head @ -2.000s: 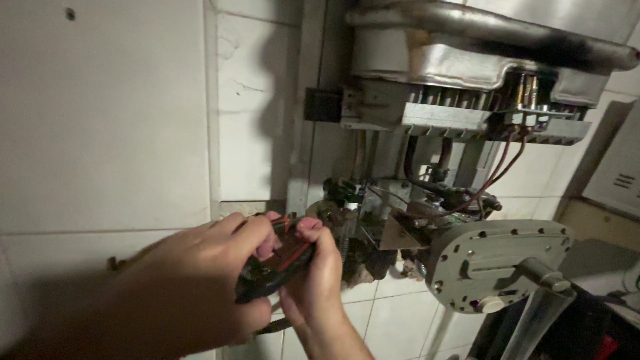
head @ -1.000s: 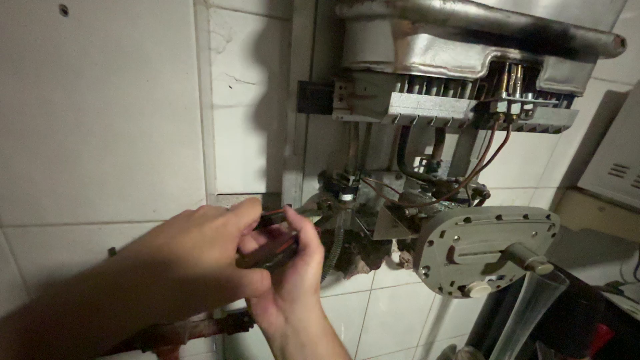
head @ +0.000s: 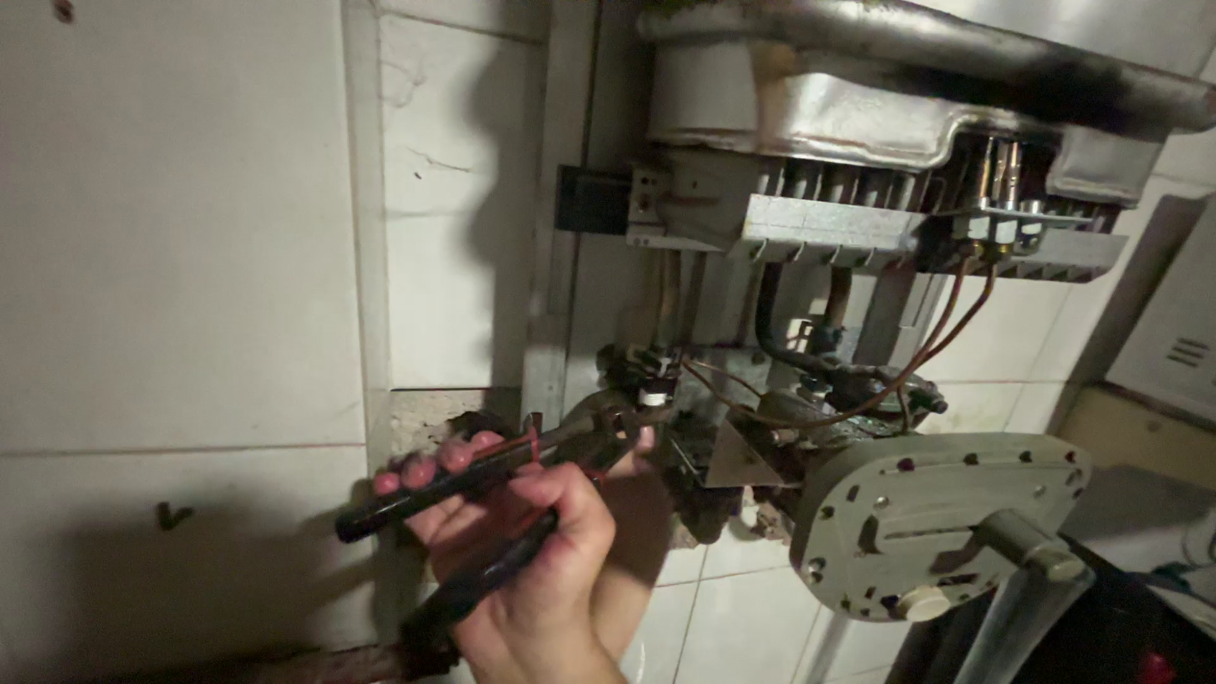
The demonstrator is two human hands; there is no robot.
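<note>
A pair of pliers with black and red handles (head: 446,489) lies across the palm of my right hand (head: 532,546). Its fingers curl over the upper handle and the thumb presses by the lower one. The pliers' jaws are at the pipe fitting with a white ring (head: 654,397), below the water heater's burner; whether they grip it is unclear. Behind my right hand, what looks like my left hand (head: 632,518) is mostly hidden, with a fingertip near the jaws; what it holds cannot be seen.
Above are the opened water heater's burner (head: 836,223) and metal heat-exchanger casing (head: 855,109). Thin copper tubes (head: 926,351) curve down to the valve assembly. To the right hangs a grey oval cover plate (head: 940,522). A rusty pipe (head: 323,665) runs along the lower left.
The arm at the left has left that side; one hand now seems to be behind the other. The pliers, earlier mostly covered by both hands, now show with handles spread and jaws at the fitting.
</note>
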